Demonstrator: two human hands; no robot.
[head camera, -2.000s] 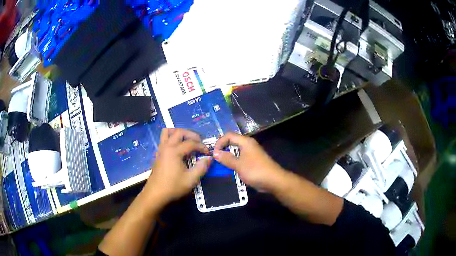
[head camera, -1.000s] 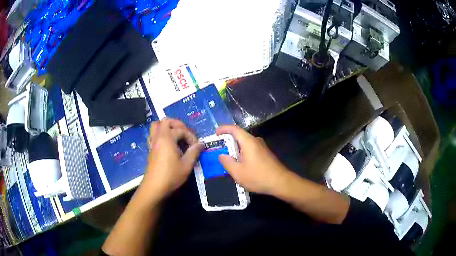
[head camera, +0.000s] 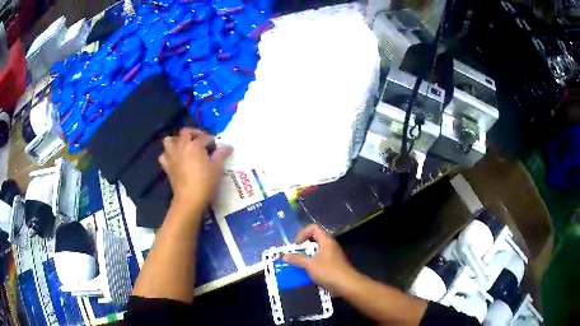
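My right hand (head camera: 321, 258) grips the top right of a white housing (head camera: 274, 294), over the bench's front edge. The housing is open, with a blue battery pack (head camera: 292, 275) in its upper part and a black foam pad (head camera: 301, 302) below. My left hand (head camera: 193, 162) is over the right side of the black foam sheets (head camera: 137, 130), beside the white cover stack (head camera: 311, 95). Its fingers are curled. A dark patch shows between thumb and fingers; I cannot tell whether it is something held.
A heap of blue battery packs (head camera: 197, 54) lies behind the foam. White-and-black units (head camera: 76, 264) stand at the left. Grey-white boxes (head camera: 407, 108) and a hanging black screwdriver (head camera: 404, 167) are at the right. A brown carton (head camera: 518, 204) at lower right holds similar units.
My left hand has left the housing and moved forward to the foam sheets. My right hand still holds the housing, now lower in view. The view has shifted, showing more of the blue heap.
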